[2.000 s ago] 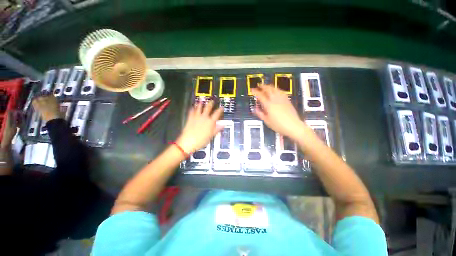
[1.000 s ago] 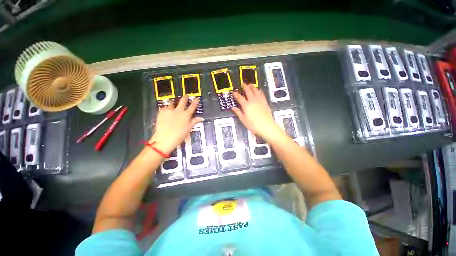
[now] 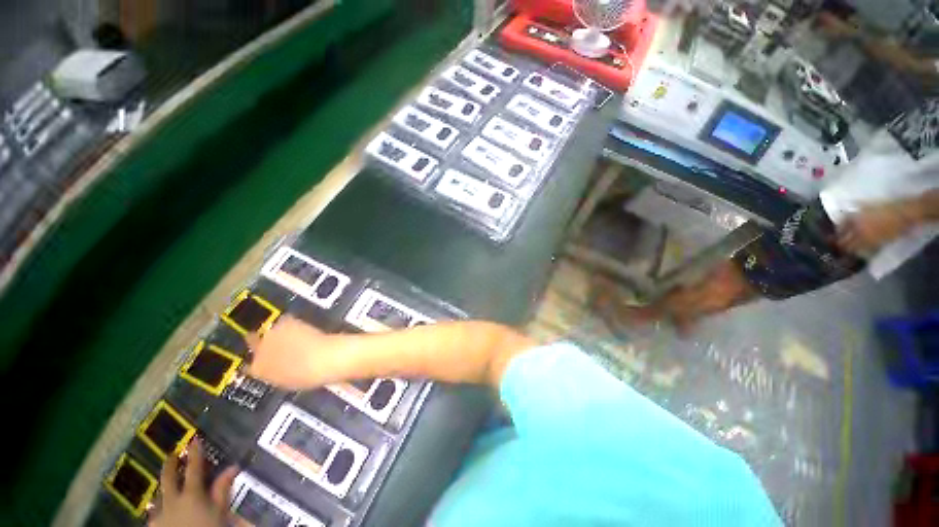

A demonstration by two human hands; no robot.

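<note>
Several keypad phones lie face up in a clear tray at the lower left, with yellow-edged fronts and dark screens. My right hand lies over the keypad end of the farthest yellow-edged phone; its fingertips are blurred. My left hand is cut off by the bottom edge, fingers apart, over the keys of the nearest yellow-edged phones. Another yellow-edged phone lies uncovered between the hands. White-rimmed phones lie face down, one at the far end and others in the near row.
A second tray of face-down phones lies farther along the bench. Beyond it are a red tray with a small fan and a white machine with a blue display. A person's arm reaches in at right. The green belt runs left.
The view has swung right and tilted, so the second tray and machine show and the fan and pens are out of view. My hands remain over the yellow-edged phones.
</note>
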